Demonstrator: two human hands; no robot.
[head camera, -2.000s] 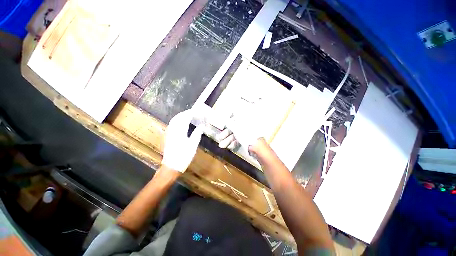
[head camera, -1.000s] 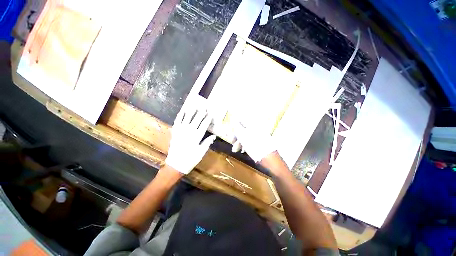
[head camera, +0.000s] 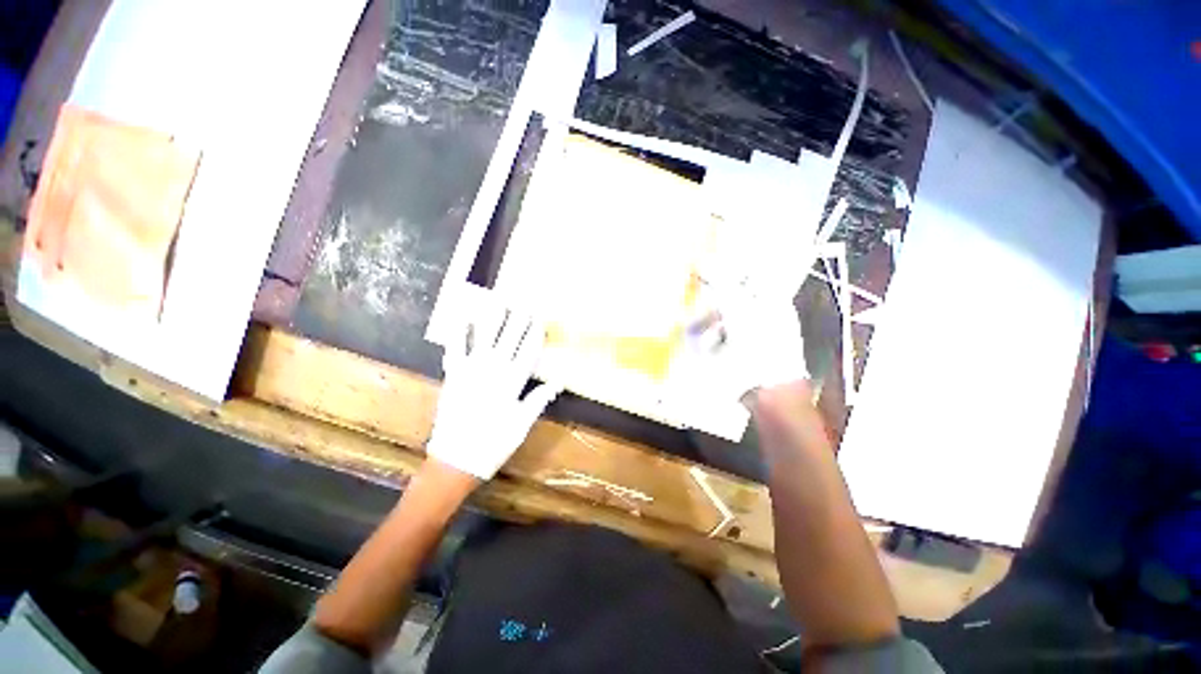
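Observation:
A white panel (head camera: 613, 224) lies in the square opening of a white sheet frame (head camera: 498, 178) on the scored black pad. Yellow-tan of the die (head camera: 643, 356) shows along the panel's near and right sides. My left hand (head camera: 487, 388), in a white glove, lies spread on the near left corner of the frame. My right hand (head camera: 753, 340), also gloved, is at the right side of the die; its fingers are blurred, and whether they grip anything cannot be told.
An orange sheet (head camera: 112, 217) lies on a long white sheet (head camera: 244, 171) at left. Another white sheet (head camera: 975, 316) lies at right. Offcut strips (head camera: 843, 296) lie between it and the frame, and on the wooden ledge (head camera: 329, 395). The blue press (head camera: 1120, 92) rises at upper right.
My right hand has moved right from the panel's near edge, and more yellow-tan shows there. My left hand stays at the frame's near left corner. The view has shifted.

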